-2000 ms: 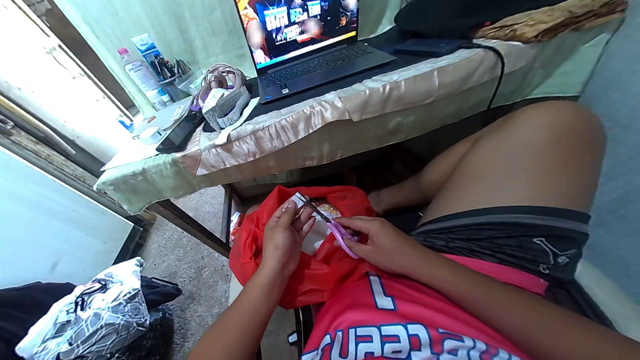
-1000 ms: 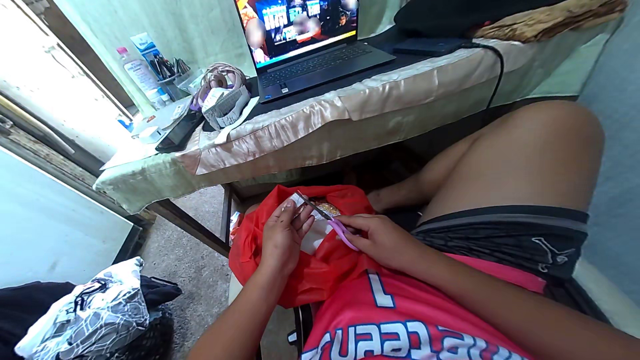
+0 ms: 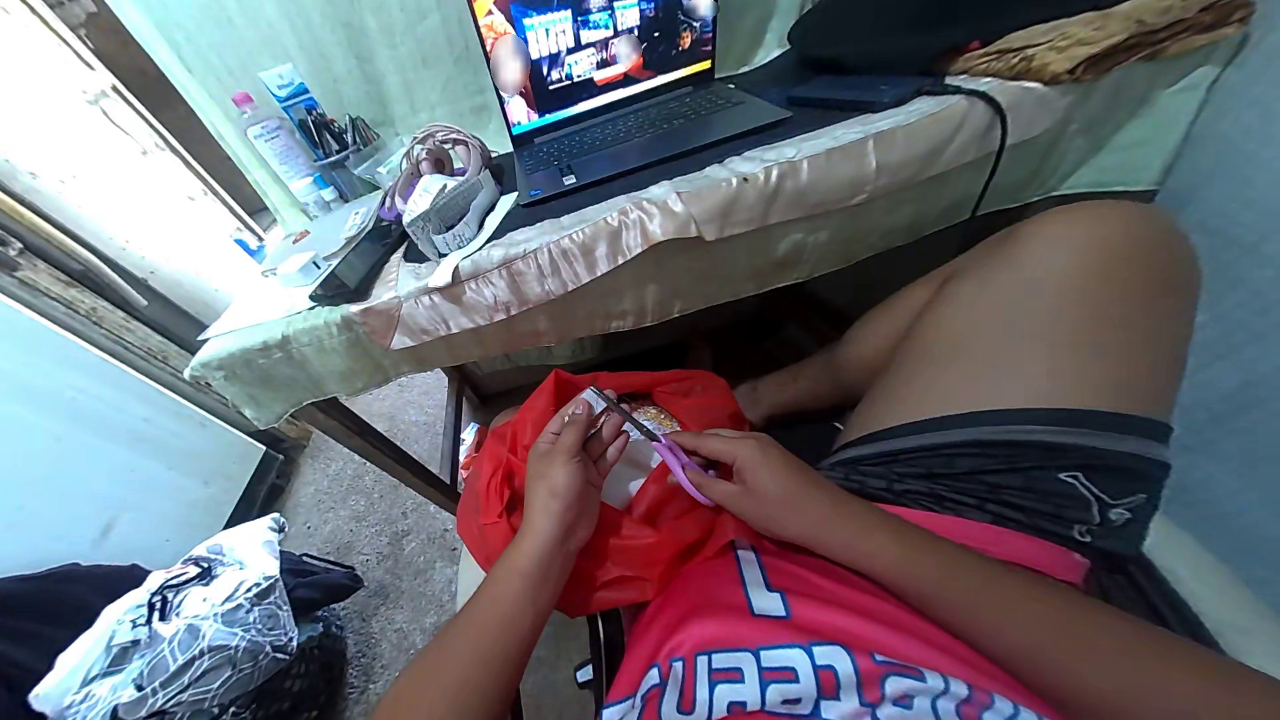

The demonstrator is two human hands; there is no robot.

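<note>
My right hand (image 3: 745,475) is closed on the purple handles of a pair of scissors (image 3: 683,468), whose blades point up and left to my left hand. Between the fingertips of my left hand (image 3: 572,465) is a small white piece (image 3: 594,399), with the scissor tips at it; its kind is too small to tell. Both hands are over an open red bag (image 3: 640,562) on my lap. Inside the bag lie white material (image 3: 628,474) and something gold and glittery (image 3: 655,415), partly hidden by the scissors and fingers.
A cloth-covered table (image 3: 640,230) stands ahead, with an open laptop (image 3: 640,130), a rolled grey band (image 3: 452,215), a bottle (image 3: 277,145) and a pen holder (image 3: 345,172). A black cable (image 3: 1000,150) hangs over its edge. Clothes or bags (image 3: 190,620) lie at lower left.
</note>
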